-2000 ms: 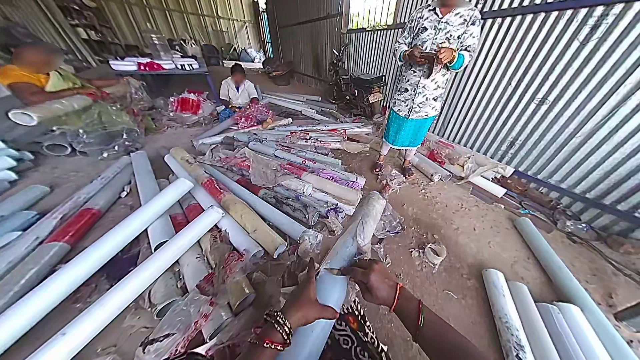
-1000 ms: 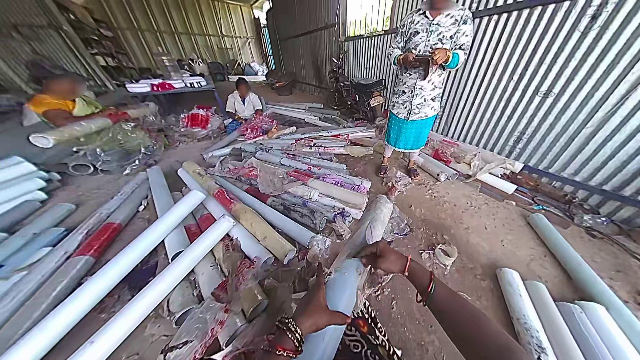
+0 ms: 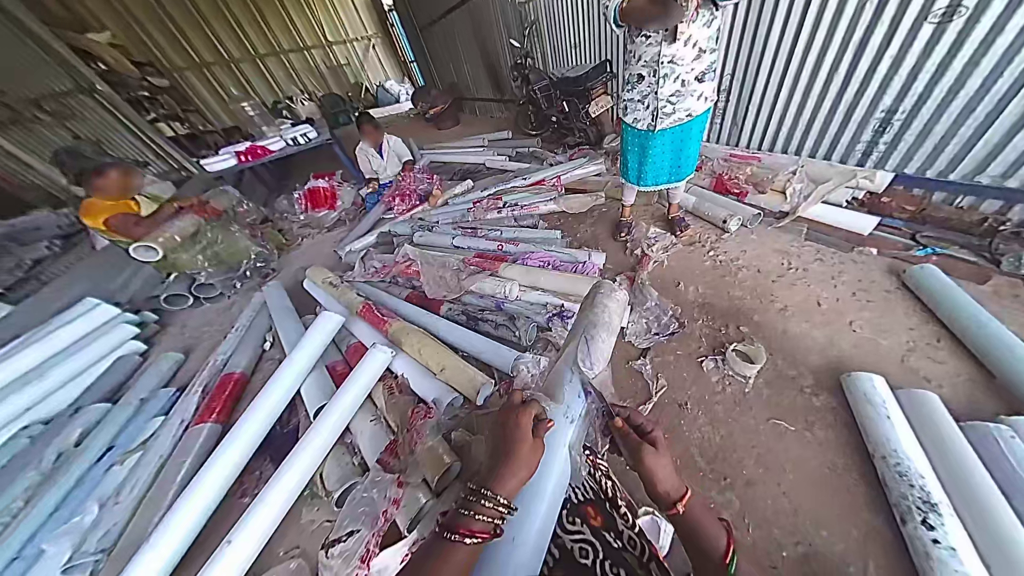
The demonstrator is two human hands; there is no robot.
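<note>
A long pale tube (image 3: 538, 488) lies across the patterned cloth of my lap and points away from me, its far end covered in dirty wrapping (image 3: 598, 324). My left hand (image 3: 518, 436), bangles at its wrist, is closed on the plastic film (image 3: 564, 372) at the tube's left side. On the right side my right hand (image 3: 644, 448) holds a thin dark blade (image 3: 598, 398), its tip against the film on the tube. The film is loosened and bunched around the blade.
Many wrapped tubes (image 3: 432, 344) and crumpled plastic (image 3: 364, 520) cover the ground ahead and left. More tubes (image 3: 920, 472) lie at right. A person stands ahead (image 3: 664, 104); two others sit farther off, near a table (image 3: 264, 152) and a motorcycle (image 3: 564, 92).
My hands have moved apart, the left now on the film at the tube's left side, the right on the other side with the blade showing. More of the tube's bluish surface shows between them.
</note>
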